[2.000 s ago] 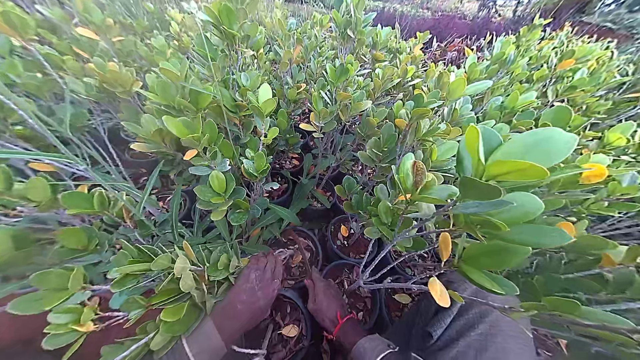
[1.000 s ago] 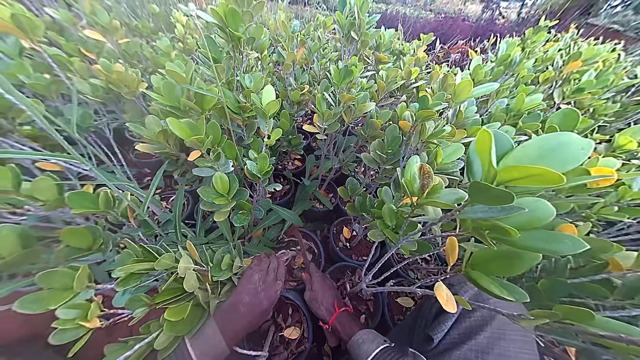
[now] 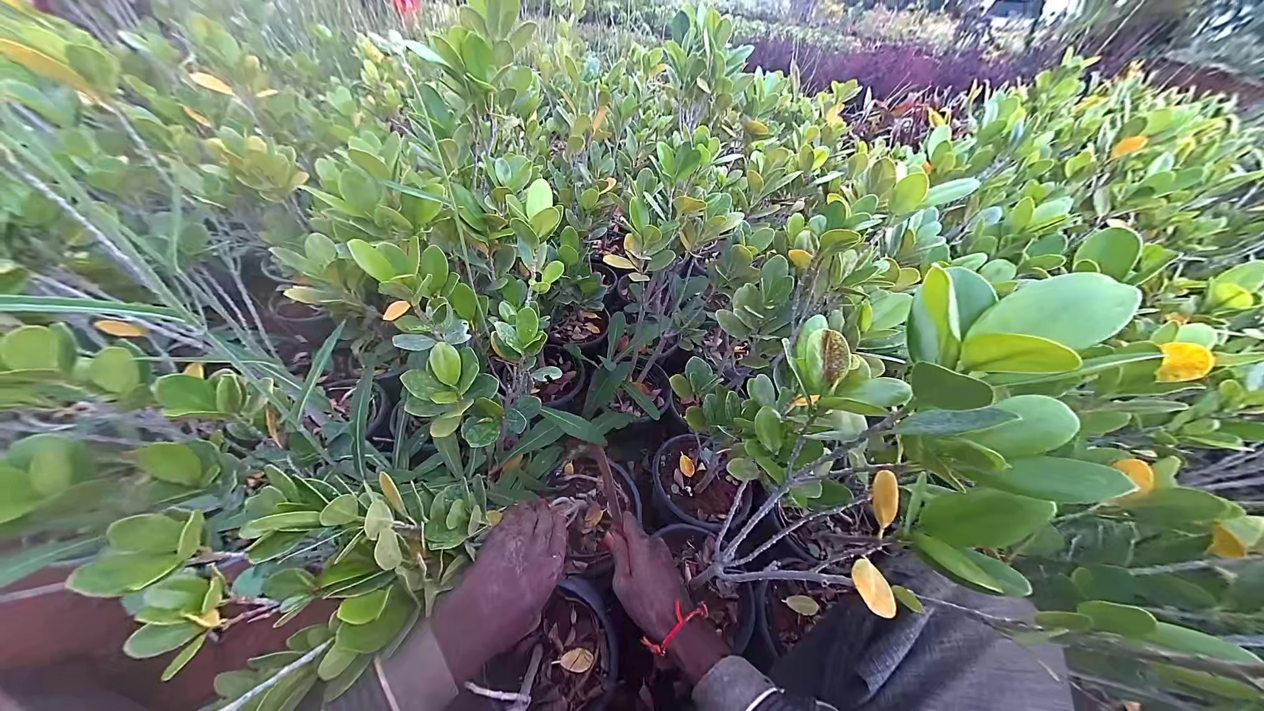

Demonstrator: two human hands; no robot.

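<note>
Between my two hands is a round black plastic plant pot holding soil and dry leaves. My left hand lies at its left rim, fingers pointing forward and close together; whether they pinch anything is hidden. My right hand, with a red thread at the wrist, is at the pot's right front. A thin brown stem or stick rises from its fingertips; whether the fingers grip it is unclear. Nearer me stands another black pot with dry leaves on its soil.
Leafy green shrubs in black pots crowd all around. Bare branches reach across at the right, near my grey-clothed knee. More pots stand close together beyond my hands. A purple-leaved row lies farther back.
</note>
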